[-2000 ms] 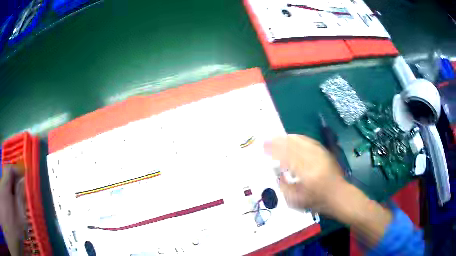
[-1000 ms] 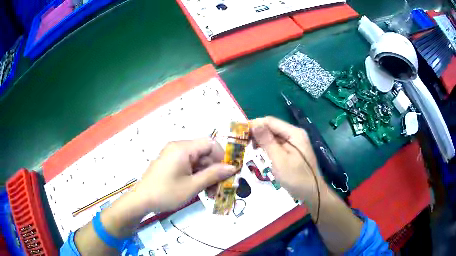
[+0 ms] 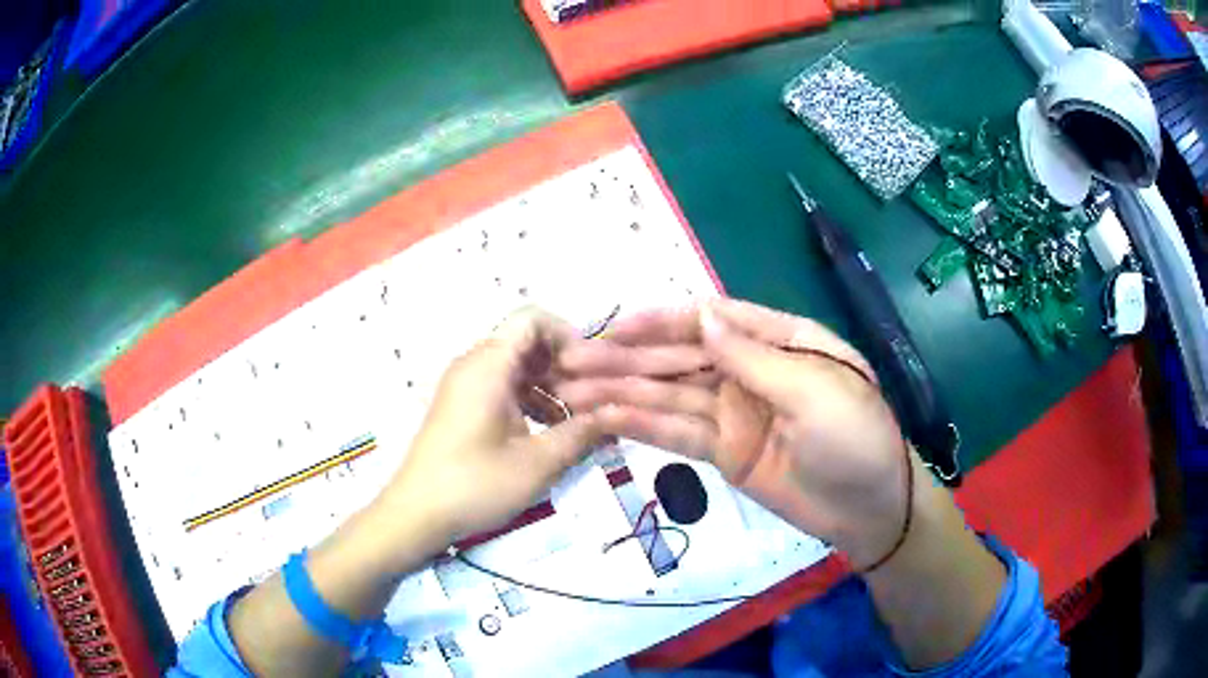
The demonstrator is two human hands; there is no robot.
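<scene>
My left hand (image 3: 490, 431), with a blue wrist strap (image 3: 307, 596), is curled over the white panel (image 3: 292, 384), its fingertips meeting those of my right hand (image 3: 795, 417). My right hand's palm is turned up with its fingers stretched out. A thin dark cord (image 3: 910, 493) loops from its thumb side round the wrist; a thin dark cord also crosses the panel's lower part. No yellow board shows; whether the hands hide something is unclear. A yellow-black harness (image 3: 285, 484), a black oval part (image 3: 682, 493) and a partly covered dark-red ribbon (image 3: 503, 530) lie on the panel.
Right of the panel lie a black electric screwdriver (image 3: 874, 311), a speckled screw pack (image 3: 861, 126) and a pile of green boards (image 3: 1013, 239). A white round-headed device (image 3: 1097, 117) stands beyond. A red bin (image 3: 60, 530) is at left, red foam (image 3: 689, 37) at the top.
The yellow board, seen between my hands one second ago, no longer shows. My right hand has turned palm up and both hands' fingers have come together. The camera view has shifted.
</scene>
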